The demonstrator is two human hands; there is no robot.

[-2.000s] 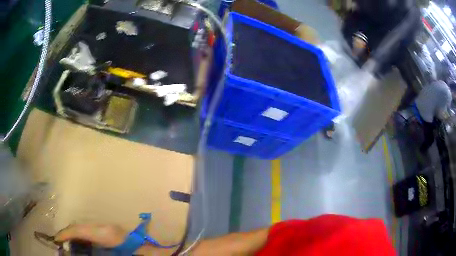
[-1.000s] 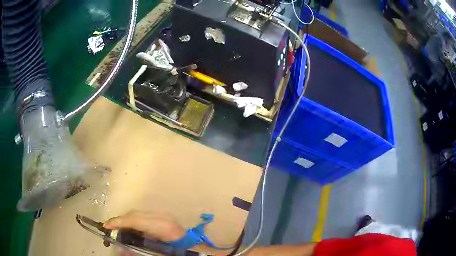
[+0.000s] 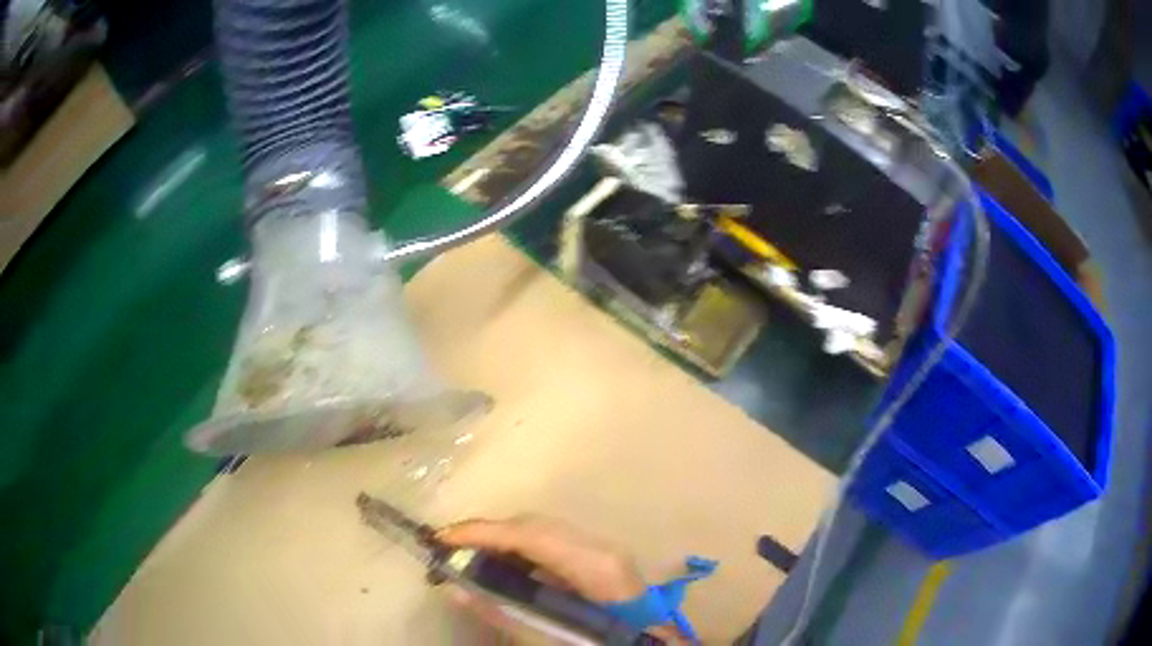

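Observation:
My right hand (image 3: 556, 553) is bare, at the bottom centre, with a blue strap (image 3: 670, 603) at the wrist. It is closed around the dark handle of a soldering iron (image 3: 531, 593). The iron's tip points up and left, over the tan sheet (image 3: 278, 543), below the hood. The sheet has tiny bright specks on it. My left hand is not in view. The picture is slightly blurred.
A cloudy fume hood (image 3: 322, 341) on a grey ribbed hose hangs left of centre. A metal stand with a yellowish tray (image 3: 714, 326) stands beyond the sheet. Blue crates (image 3: 998, 416) are at the right. A small unit (image 3: 430, 126) lies on the green conveyor belt (image 3: 139, 303).
The view has swung left, so the stand and crates have shifted right in the picture and the whole hood now shows. My right hand still holds the iron, now nearer the middle.

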